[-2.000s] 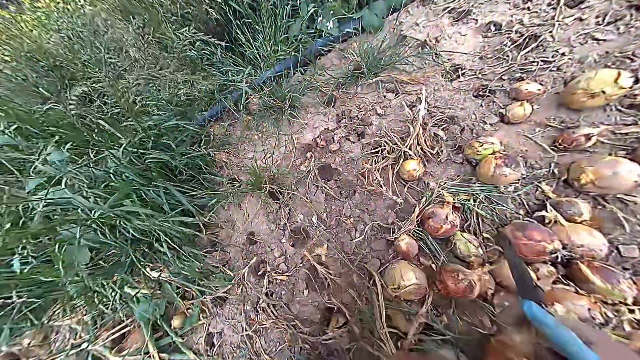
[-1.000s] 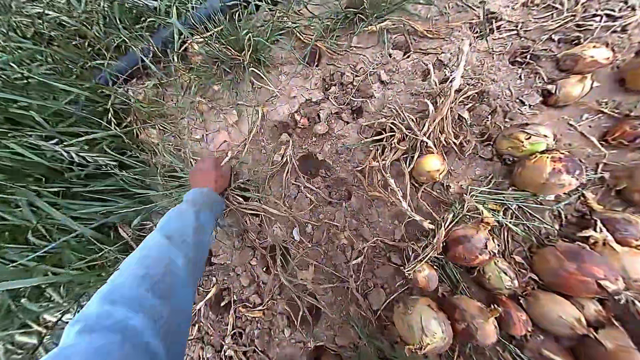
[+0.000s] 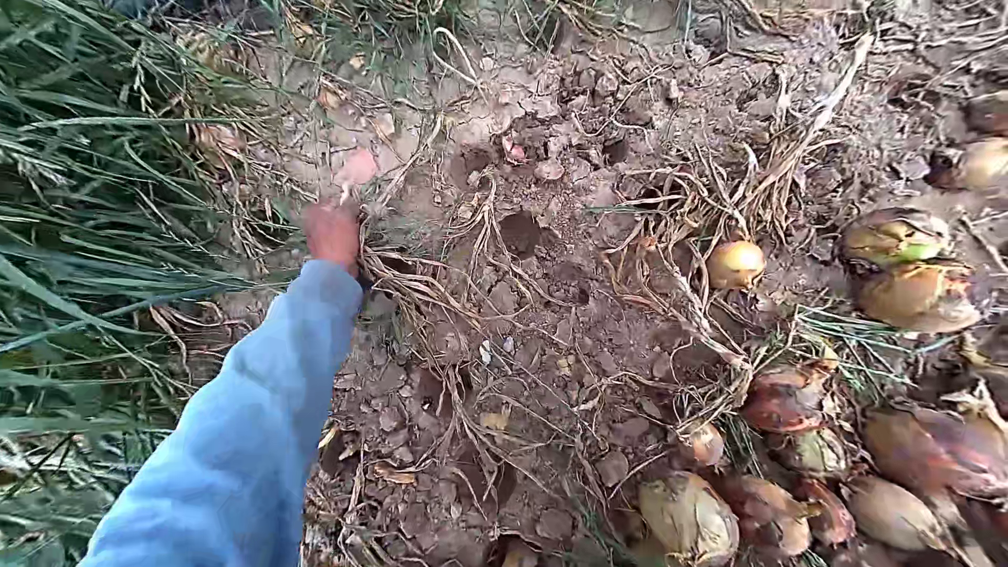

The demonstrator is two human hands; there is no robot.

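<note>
My left hand (image 3: 334, 231), in a light blue sleeve, reaches down to the soil at the grass edge. Dry onion leaves (image 3: 409, 279) lie against its right side, and a pinkish object (image 3: 356, 167) shows just beyond its fingers. Whether the fingers grip anything is unclear. A small yellow onion (image 3: 736, 264) lies apart on the ground, right of centre. Several larger onions (image 3: 689, 516) are grouped at the lower right, with two more (image 3: 917, 295) above them. My right hand is out of view.
Tall green grass (image 3: 94, 213) borders the soil on the left. Withered stalks (image 3: 776, 173) lie across the cracked brown earth, which has small holes (image 3: 520, 233) and clods. More onions (image 3: 984, 164) lie at the right edge.
Two seconds ago a blue-handled blade showed at the lower right; it is out of view now. My left arm has come into view and stays low by the grass. The view has shifted.
</note>
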